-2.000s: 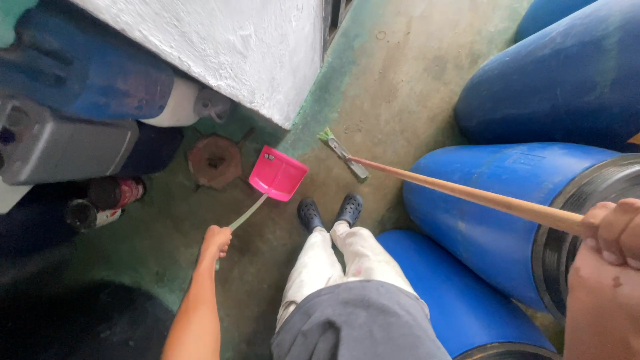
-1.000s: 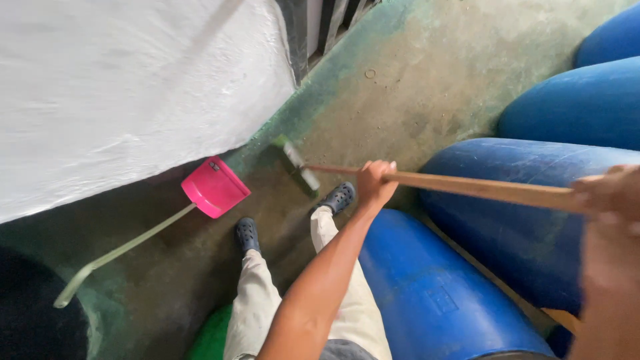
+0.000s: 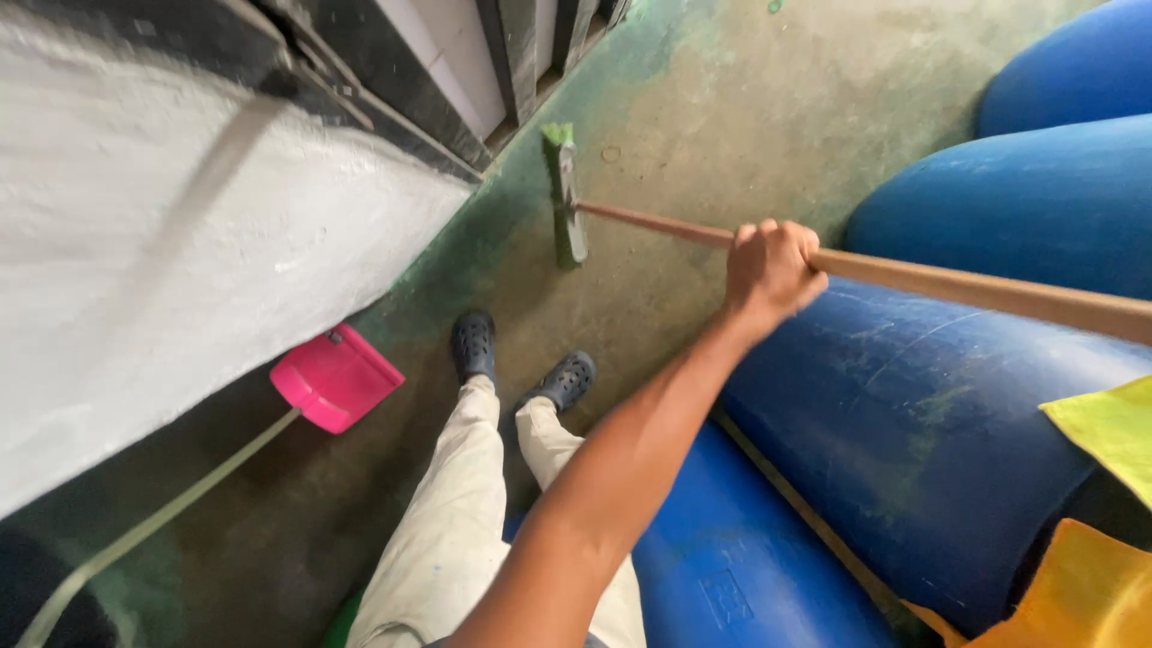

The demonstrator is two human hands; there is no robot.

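Observation:
My left hand (image 3: 774, 270) is closed around the wooden handle of a broom (image 3: 954, 286), partway along it. The handle runs from the right edge down to the broom head (image 3: 570, 202), which has green bristles and rests on the concrete floor ahead of my feet. The handle's upper end lies outside the view, and my right hand is out of view too. A pink dustpan (image 3: 337, 378) with a long pale handle (image 3: 171, 513) is on the floor to the left, beside the white wall, with neither visible hand on it.
Several blue plastic drums (image 3: 900, 405) line the right side. A white wall (image 3: 198, 225) fills the left, with dark framed bars (image 3: 508, 63) beyond its corner. Yellow-green cloth (image 3: 1111, 432) and an orange item (image 3: 1080, 594) are at the lower right. My feet wear dark clogs (image 3: 565, 381).
My left hand held the dustpan's handle two seconds ago; it has let go and now grips the broom handle. The broom head has moved forward along the floor. My right hand has left the view.

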